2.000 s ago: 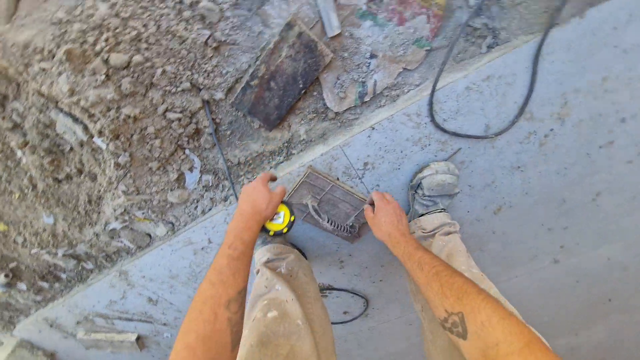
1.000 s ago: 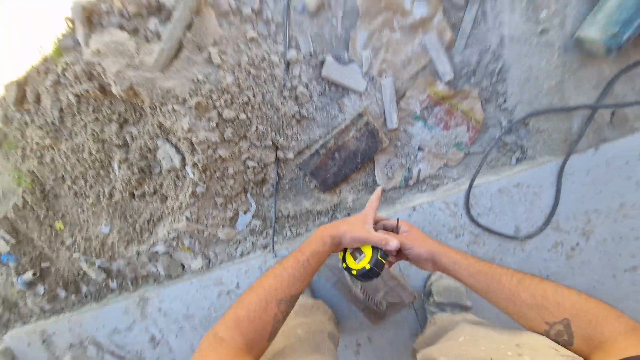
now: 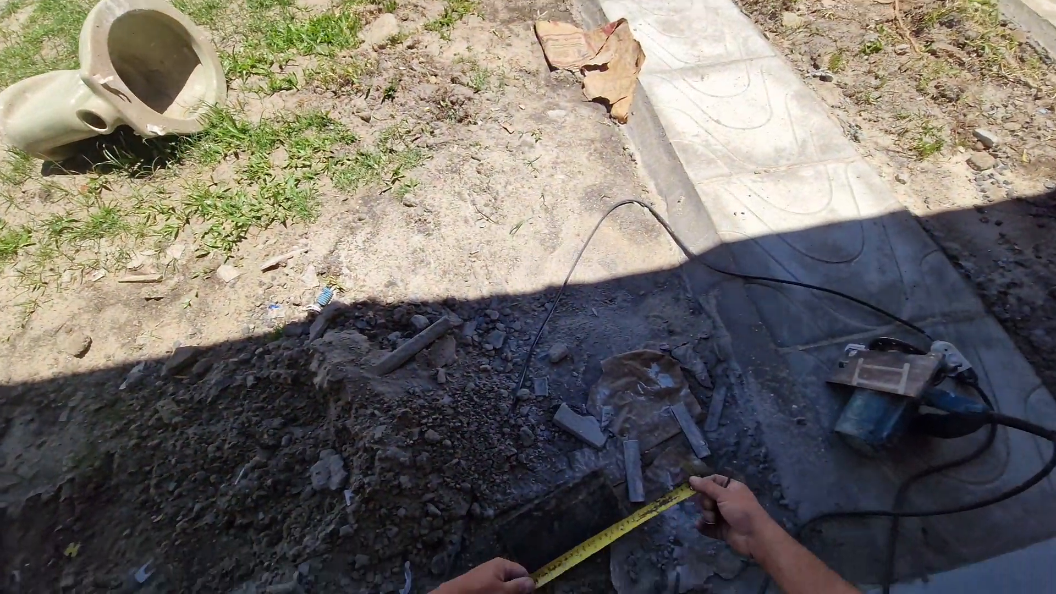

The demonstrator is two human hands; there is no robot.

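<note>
A yellow tape measure blade point(image 3: 615, 535) is stretched out above the shaded rubble, rising to the right. My right hand point(image 3: 730, 511) grips its upper right end between thumb and fingers. At the lower left end, my left hand point(image 3: 495, 577) pinches the blade near the bottom edge of the view; the tape's case is not visible. A dark rectangular slab point(image 3: 561, 516) lies on the ground just behind the blade. Small cut strips point(image 3: 633, 470) of masonry or tile and a crumpled brown paper sack point(image 3: 648, 388) lie beyond my right hand.
A circular saw point(image 3: 887, 396) with a metal base plate rests on the concrete walkway point(image 3: 767, 148) at right, its black cable point(image 3: 874, 513) looping nearby. A thin cable point(image 3: 577, 256) arcs over the ground. Rubble point(image 3: 388, 429) fills the left. A toilet bowl point(image 3: 153, 66) lies on grass.
The tape blade is now drawn out between my hands; a second ago my hands were together at the yellow and black tape case. The view has tilted up, showing the saw and toilet bowl.
</note>
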